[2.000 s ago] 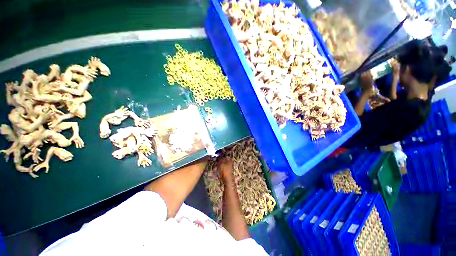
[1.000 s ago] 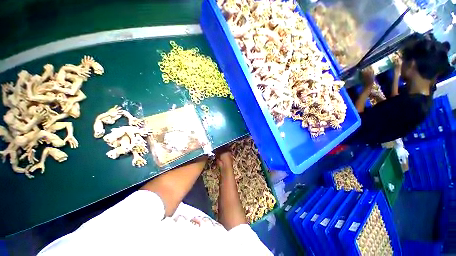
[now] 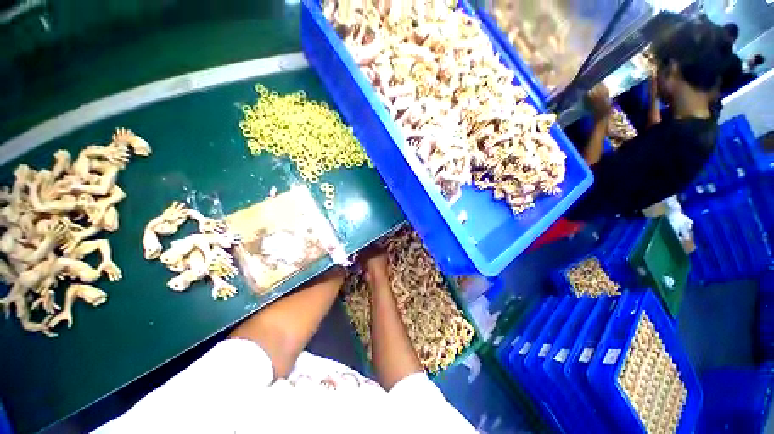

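My right hand (image 3: pixel 372 262) is low at the bench edge, over the lower bin (image 3: pixel 407 309) of small beige parts; its fingers are blurred and its grip is unclear. My left forearm (image 3: pixel 297 312) reaches to the same edge, and my left hand is mostly hidden there. A tan pad (image 3: pixel 276 240) with a whitish lump lies on the green bench (image 3: pixel 161 339). A few beige limbs (image 3: pixel 191 250) lie beside it, and a larger heap of limbs (image 3: pixel 64 216) lies farther left. Small yellow rings (image 3: pixel 301 131) lie in a flat pile beyond the pad.
A large blue tote (image 3: pixel 509 254) full of beige parts stands right of the rings. A pale rail (image 3: pixel 178 87) runs along the bench's far side. Stacked blue trays (image 3: pixel 607 352) and a green crate (image 3: pixel 670 267) are at lower right. Another person (image 3: pixel 653 161) works at upper right.
The view has shifted, so bench, rings and tote appear farther left. Both my arms stay at the bench edge, with my right hand slightly nearer the pad's corner.
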